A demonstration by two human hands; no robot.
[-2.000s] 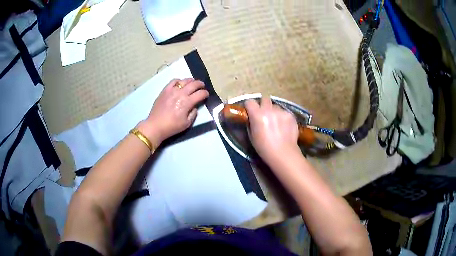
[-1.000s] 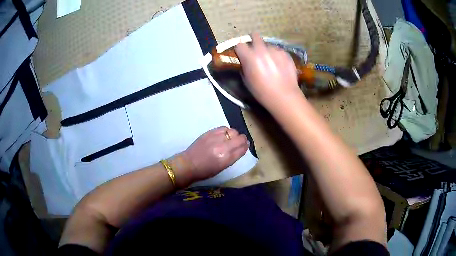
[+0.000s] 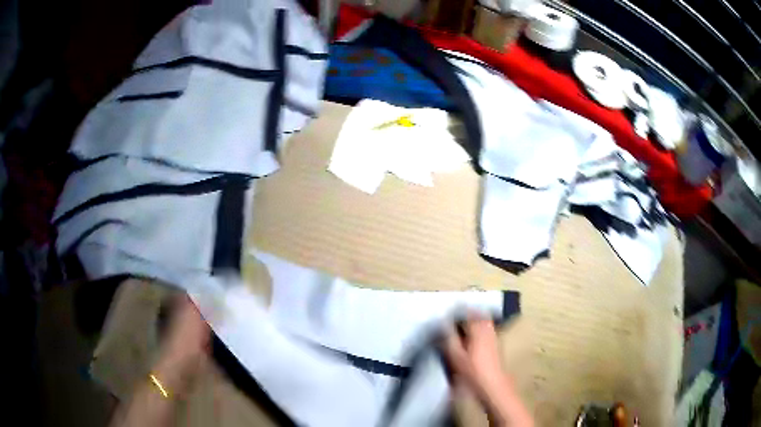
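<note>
A pale garment panel (image 3: 325, 308) with black bands lies across the near part of the table, its near side lifted and blurred. My right hand (image 3: 480, 354) grips the panel near its black-banded right end. My left hand (image 3: 179, 354) is blurred at the lower left, beside the panel's left end; whether its fingers hold cloth is unclear. The iron (image 3: 616, 415) shows only in part at the bottom edge, away from both hands.
Striped pale panels (image 3: 192, 117) drape at the left. White pieces with a yellow mark (image 3: 392, 150) lie at the far middle. Pale pieces with dark edges (image 3: 526, 142) are heaped at the far right. Red fabric (image 3: 501, 58) and white rolls (image 3: 551, 27) line the far edge.
The view has swung left and towards the far edge. My right hand has let go of the iron and taken hold of the panel. The panel's near side has been lifted.
</note>
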